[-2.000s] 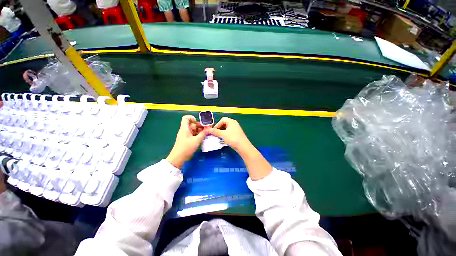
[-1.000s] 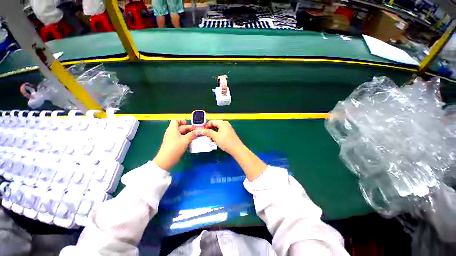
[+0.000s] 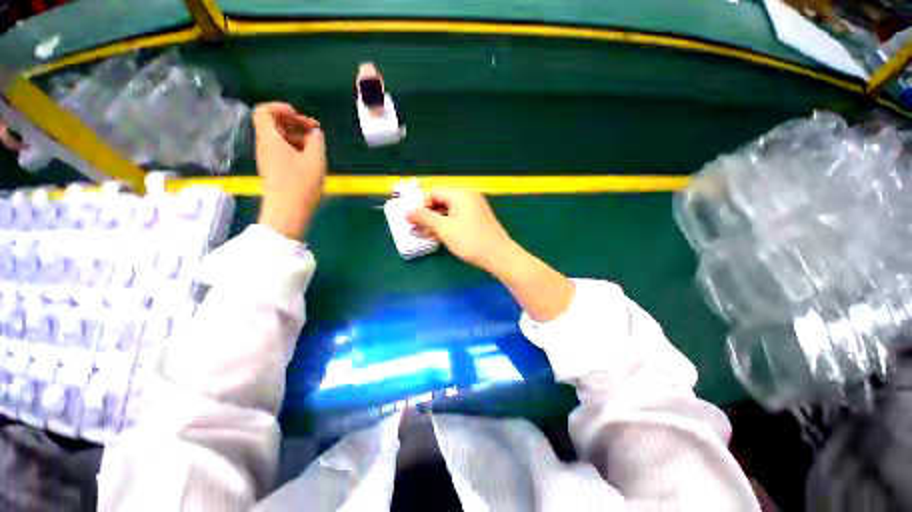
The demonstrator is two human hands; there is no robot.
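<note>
A white watch stand (image 3: 408, 226) lies on the green bench just inside the yellow edge strip, slightly tilted. My right hand (image 3: 458, 228) is at its right side, with thumb and fingertips closed on it. No watch screen shows on this stand. My left hand (image 3: 290, 160) is raised over the belt edge, away from the stand, fingers curled with a gap and nothing visible in them. Another white stand (image 3: 379, 122) on the belt carries a dark-screened watch (image 3: 371, 93) with a pale pink strap. A glossy blue sheet (image 3: 430, 345) lies near my lap.
Rows of empty white stands (image 3: 95, 290) fill the left. Crinkled clear trays (image 3: 800, 260) are heaped at the right; more clear plastic (image 3: 155, 110) lies at the upper left beyond a slanted yellow post (image 3: 75, 130). The yellow strip (image 3: 560, 184) borders the dark green conveyor (image 3: 560, 110).
Both hands were together at a watch on the stand. My left hand has let go and moved up and left; my right hand stays at the stand. The view has tilted down.
</note>
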